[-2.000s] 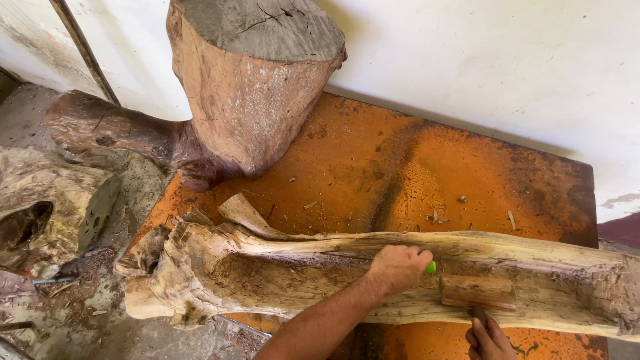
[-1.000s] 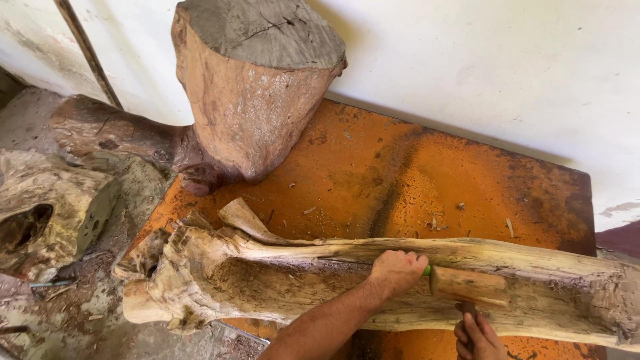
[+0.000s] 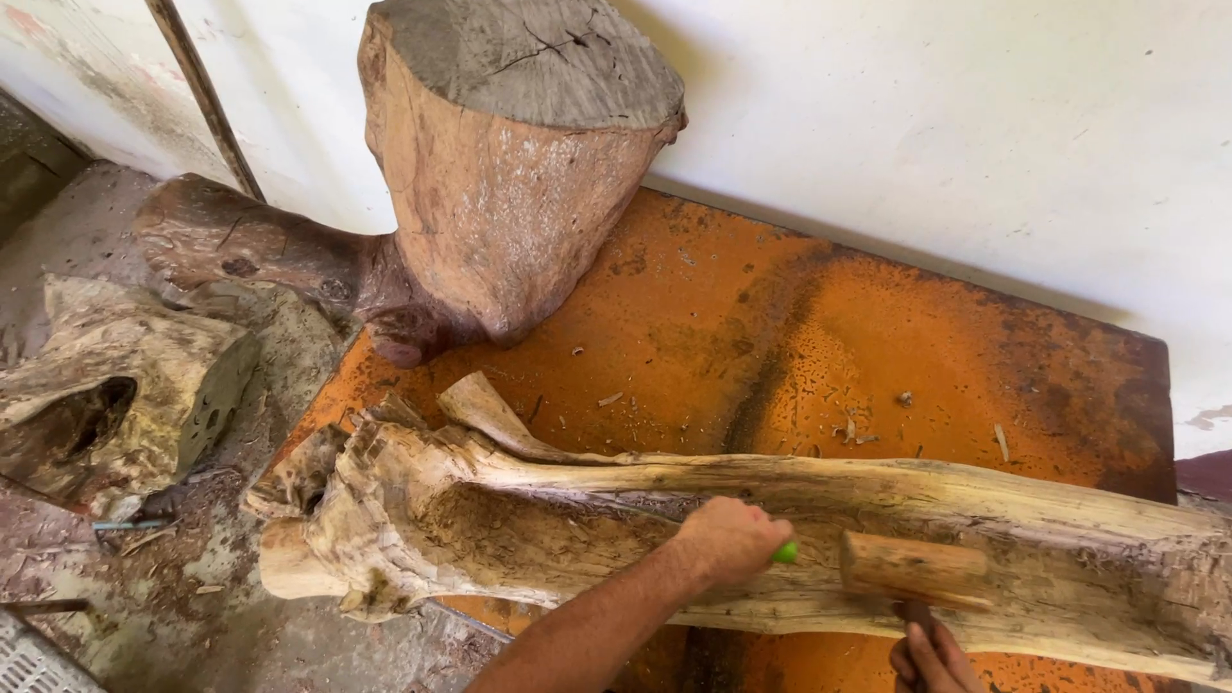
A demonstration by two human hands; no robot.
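A long hollowed log point(image 3: 1039, 481) lies across an orange, worn metal table. My left hand point(image 3: 733, 539) is closed around a tool with a green handle point(image 3: 786, 552); its thin metal shaft reaches left into the hollow, and its tip cannot be made out against the wood. To the right, my right hand point(image 3: 934, 659) grips the dark handle of a wooden mallet point(image 3: 914, 570). The mallet's head is over the log's hollow, slightly blurred, with a gap between it and the green handle end. Wood fibres and chips lie inside the hollow.
A large trunk piece with a sawn grey top point(image 3: 539, 67) stands at the table's back left, against the white wall. Another hollow log piece point(image 3: 125, 395) rests on the littered floor at left. Chips dot the orange tabletop point(image 3: 885, 337). A perforated grey object point(image 3: 38, 659) is at the lower left.
The mallet head moved left to the green handle end one second ago, and is now apart from it, to the right. Both hands have kept their grips.
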